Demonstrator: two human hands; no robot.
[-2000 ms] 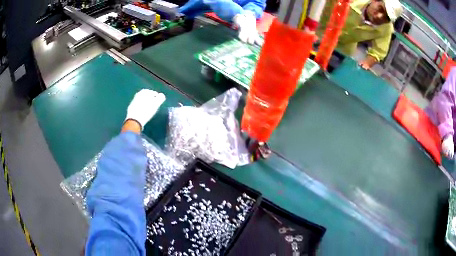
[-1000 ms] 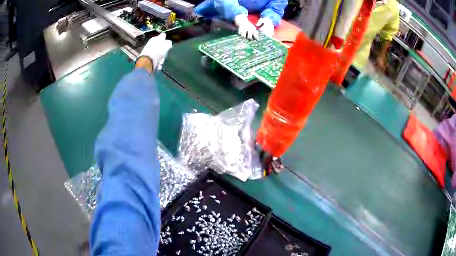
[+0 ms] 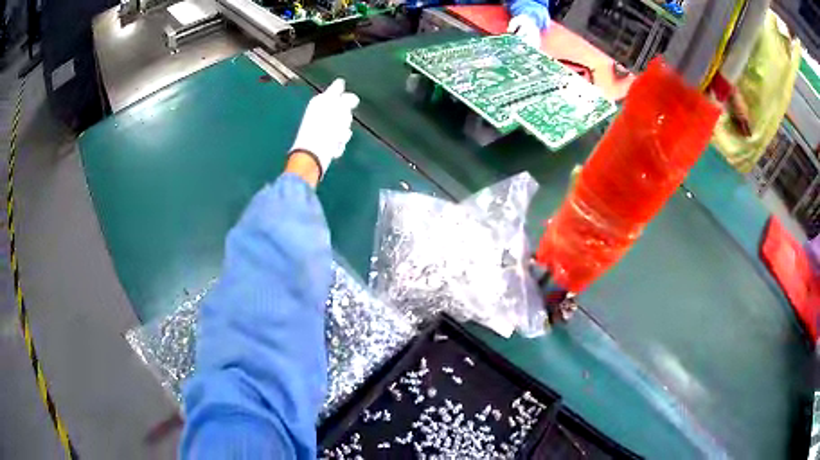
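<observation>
My left hand [image 3: 325, 131], in a white glove, reaches over the green bench near the conveyor's edge. Its fingers point away from me, partly curled; nothing shows in it, but its palm side is hidden. My right hand is not in view. A green circuit board [image 3: 493, 81] lies solder side up on the conveyor, ahead and to the right of my hand. A black parts tray [image 3: 406, 366] with scattered silvery screws [image 3: 450, 433] is at the bottom, cut off by the edge. A flat bag of silvery screws [image 3: 355, 332] lies partly under my sleeve.
A whiter, bunched bag [image 3: 441, 256] lies behind the tray. An orange-wrapped post [image 3: 629, 175] stands right of it. Another person's gloved hand [image 3: 525, 30] is at the board's far edge. A metal rail [image 3: 256, 24] and another board with parts [image 3: 315, 11] are at the upper left.
My left hand reached out to the rail, then came back over the bench. The board has moved right along the conveyor. The view has shifted, so bags and tray appear further right and lower.
</observation>
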